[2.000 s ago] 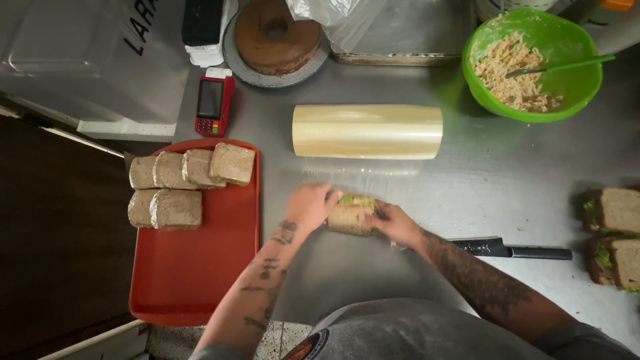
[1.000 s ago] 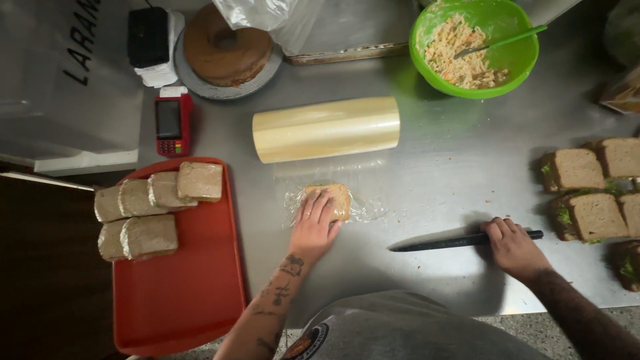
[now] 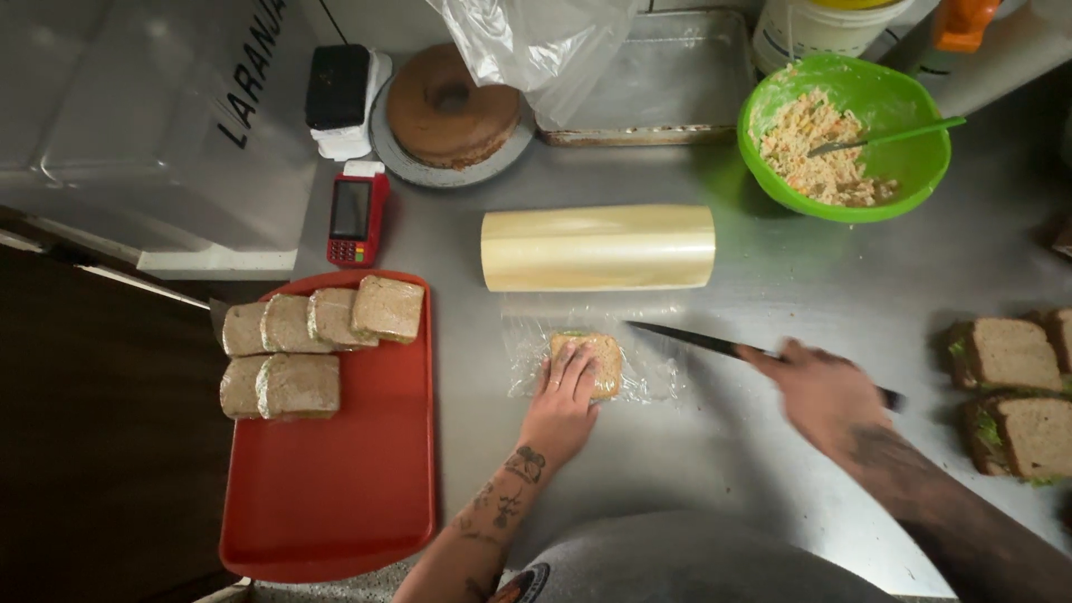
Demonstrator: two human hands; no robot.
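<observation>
My left hand point(image 3: 568, 402) lies with its fingers flat on a sandwich point(image 3: 609, 368), on a sheet of clear plastic film point(image 3: 657, 377). The film spreads below a large roll of plastic wrap point(image 3: 598, 249). In my right hand point(image 3: 825, 398) is a black knife point(image 3: 699, 338), its handle in my fist and its blade pointing left, with the tip near the film just right of the sandwich. Several wrapped sandwiches point(image 3: 301, 391) overlap in two rows on a red tray point(image 3: 335, 502) at the left. At the right edge are unwrapped sandwiches point(image 3: 1034, 435) with green leaves.
A green bowl point(image 3: 921, 167) of chopped filling holds a green-handled utensil point(image 3: 909, 136). Along the back stand a ring cake point(image 3: 452, 109) on a grey plate, a metal baking pan point(image 3: 687, 75) and a clear plastic bag point(image 3: 536, 42). A red card terminal point(image 3: 355, 219) is above the tray.
Both hands were at the sandwich two seconds ago; my right hand then took the knife by its handle. The knife has since come up off the counter toward the film. My left hand stays on the sandwich.
</observation>
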